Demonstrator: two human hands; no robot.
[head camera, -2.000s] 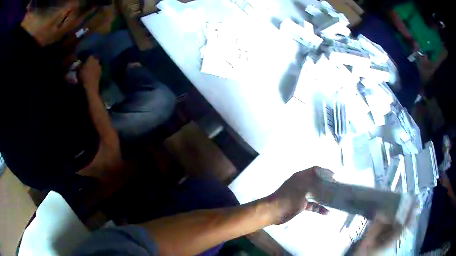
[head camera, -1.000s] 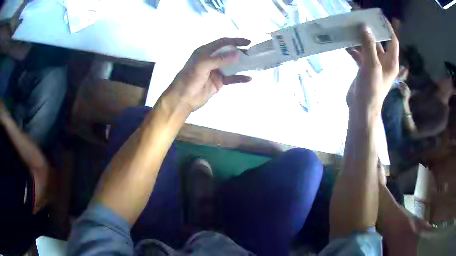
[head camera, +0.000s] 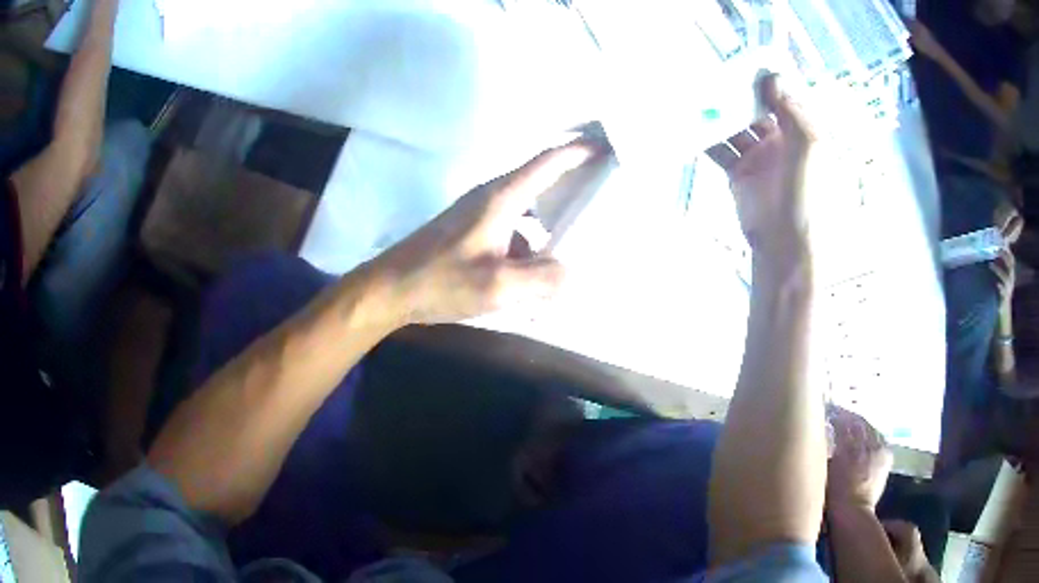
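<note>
A white carton (head camera: 684, 120) with a small green patch is raised over the white-topped table, its outline washed out by glare. My right hand (head camera: 775, 165) grips its right part, one fingertip on the upper face and other fingers at the lower edge. My left hand (head camera: 479, 256) is at the carton's left end, fingers stretched forward and thumb apart. A grey surface (head camera: 575, 194) shows between these fingers; glare hides whether it is a flap and whether the hand grips it.
Printed white cartons or sheets (head camera: 855, 51) lie across the table's far right. Another person's hand (head camera: 860, 456) is at the table's near right edge. A bare arm (head camera: 74, 125) is at left. Beyond the right edge, a person's hands hold a white carton (head camera: 974, 245).
The view has swung from the left toward my lap and table. Since the second frame, the carton's printed face has turned out of clear view, my left fingers have stretched forward, and my right hand has moved left.
</note>
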